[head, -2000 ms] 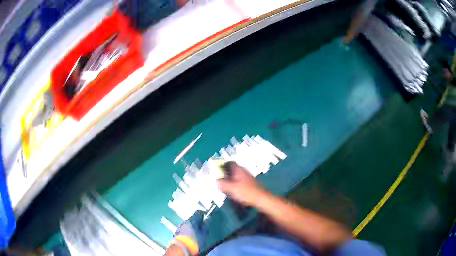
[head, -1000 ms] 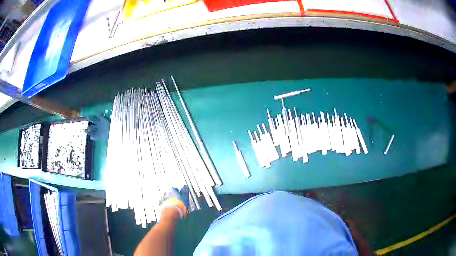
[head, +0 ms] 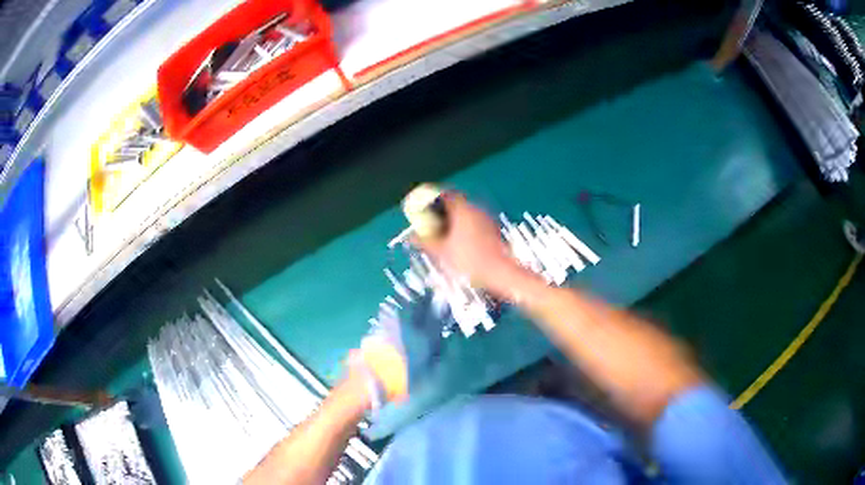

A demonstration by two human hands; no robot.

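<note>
My bare right hand point(head: 471, 242) is closed on a hand tool point(head: 427, 211) with a pale yellow, round end and a dark part, held above the row of short rods. My left hand point(head: 413, 332), in a grey-blue glove with an orange-yellow cuff, is blurred at the row's near left side; whether it grips a rod cannot be told. The silver-white short rods point(head: 550, 248) lie side by side in an uneven row, partly hidden by both hands. Long silver rods point(head: 218, 388) lie fanned at the lower left.
A red bin point(head: 256, 90) and a yellow bin point(head: 128, 156), both with metal pieces, stand on the white shelf. A blue bin point(head: 24, 275) is at left. Black trays point(head: 87, 455) are lower left. A loose short piece point(head: 636, 225) and dark thin tool point(head: 599, 201) lie right. A rod bundle point(head: 806, 114) is far right.
The view has swung back from the long rods. My left hand has moved from the long rods to the short row. My right hand, out of view one second ago, shows again with the tool.
</note>
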